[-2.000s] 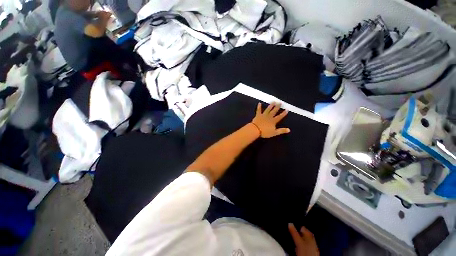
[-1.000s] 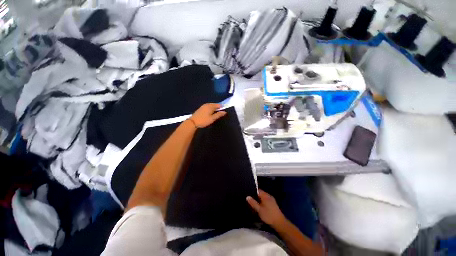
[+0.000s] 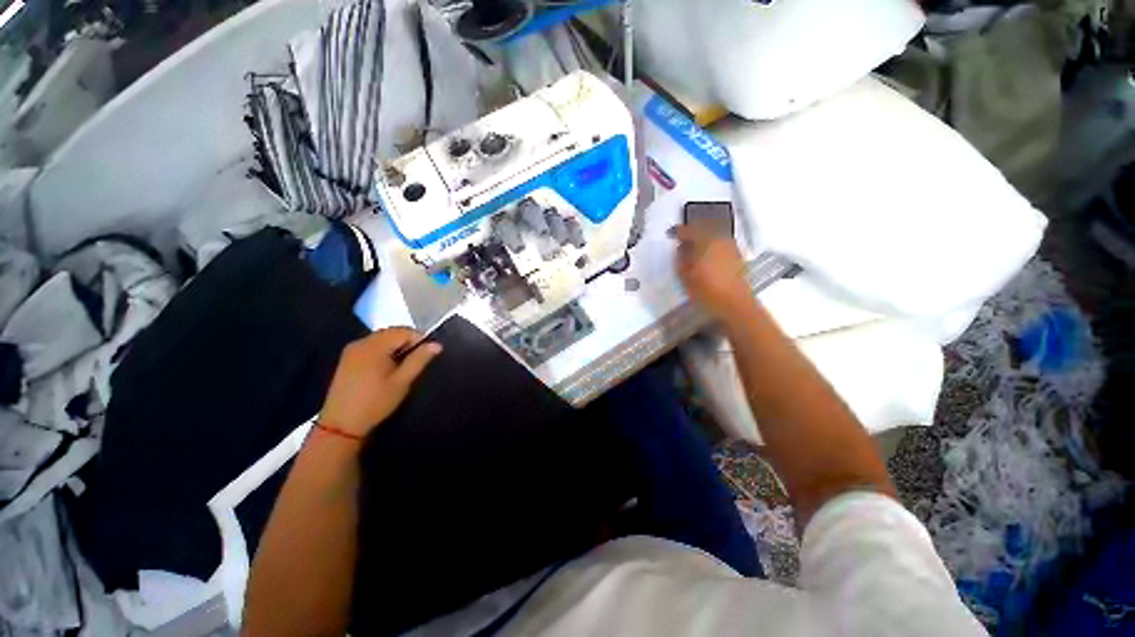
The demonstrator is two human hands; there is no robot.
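Note:
A black fabric panel [image 3: 485, 460] lies over my lap and the table's front edge, its upper corner beside the needle area [image 3: 492, 274] of the white and blue overlock machine [image 3: 535, 156]. A white rim [image 3: 255, 479] shows at its left. My left hand [image 3: 377, 380] pinches the panel near that upper corner. My right hand [image 3: 712, 268], slightly blurred, is at the lower edge of a dark smartphone [image 3: 711, 219] right of the machine; whether it grips the phone I cannot tell. Another black panel [image 3: 212, 386] lies at the left.
A striped fabric bundle [image 3: 336, 112] stands behind the machine. Grey and black garment pieces [image 3: 44, 361] are heaped at far left. A bulky white fabric pile [image 3: 871, 212] is right of the table. White trimmings [image 3: 1021, 423] lie on the floor at right. A small pink-and-blue tool [image 3: 661, 173] is beside the machine.
The view has turned right. My left hand has moved from lying flat on the panel to pinching its upper corner. My right hand has left the panel's lower edge and reached the smartphone.

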